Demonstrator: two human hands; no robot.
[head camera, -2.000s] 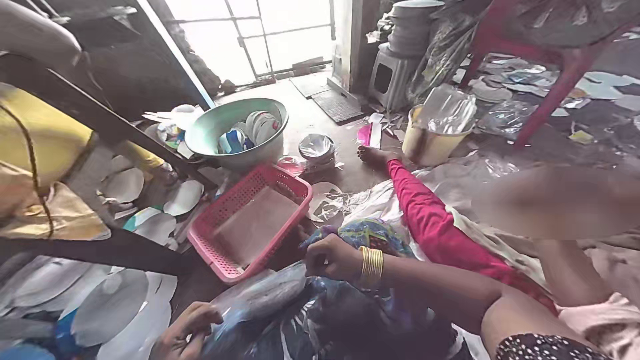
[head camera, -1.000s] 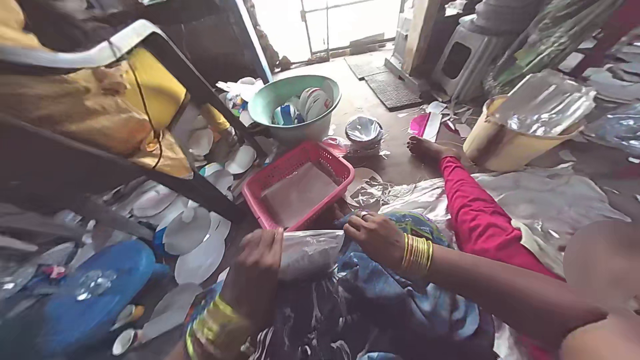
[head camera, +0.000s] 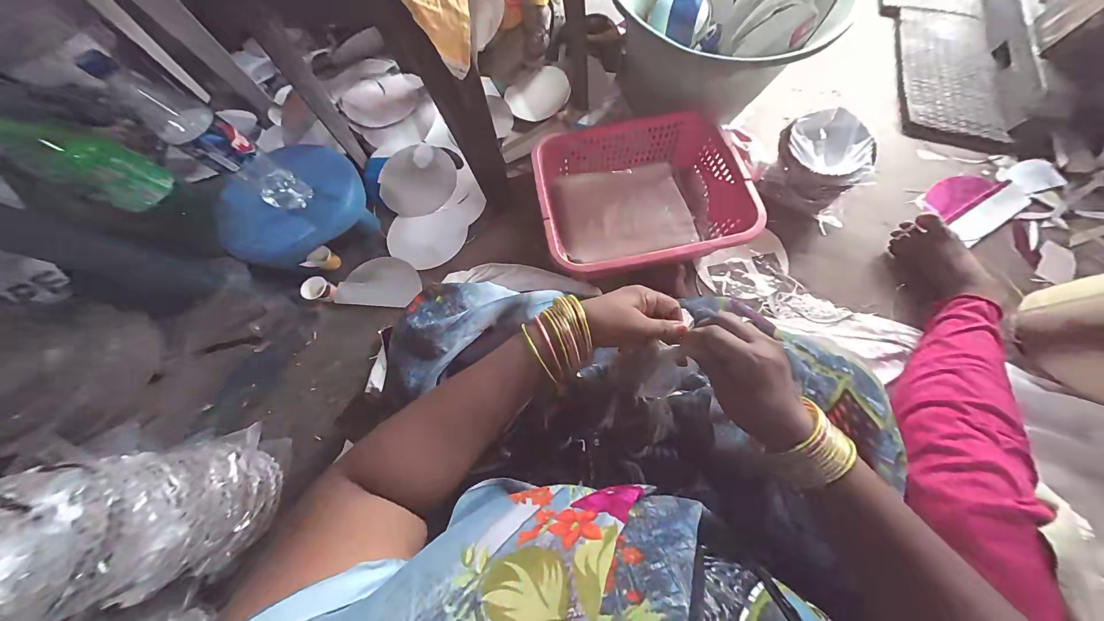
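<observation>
My left hand (head camera: 636, 316) and my right hand (head camera: 743, 371) meet over my lap. Their fingertips pinch a small edge of a clear plastic bag (head camera: 662, 366), which hangs below them; its lower part blends into the dark plastic on my lap. Yellow bangles ring both wrists. Just beyond my hands a pink plastic basket (head camera: 651, 263) rests on the floor with a flat, pale sheet or packet (head camera: 625, 211) in it. To its right stands a round stack wrapped in clear plastic (head camera: 828, 155).
A large tub (head camera: 707, 82) holding plates is behind the basket. Paper discs (head camera: 423, 181), a blue plastic stool (head camera: 289, 203) and bottles lie left. Wrapped plastic bundles (head camera: 147, 517) are at lower left. Another person's foot (head camera: 940, 259) and pink-clad leg (head camera: 975, 414) extend at right.
The clear bag was stretched out flat between my two hands; now my hands are close together, with the bag hanging under the fingertips. The view has shifted down and to the left.
</observation>
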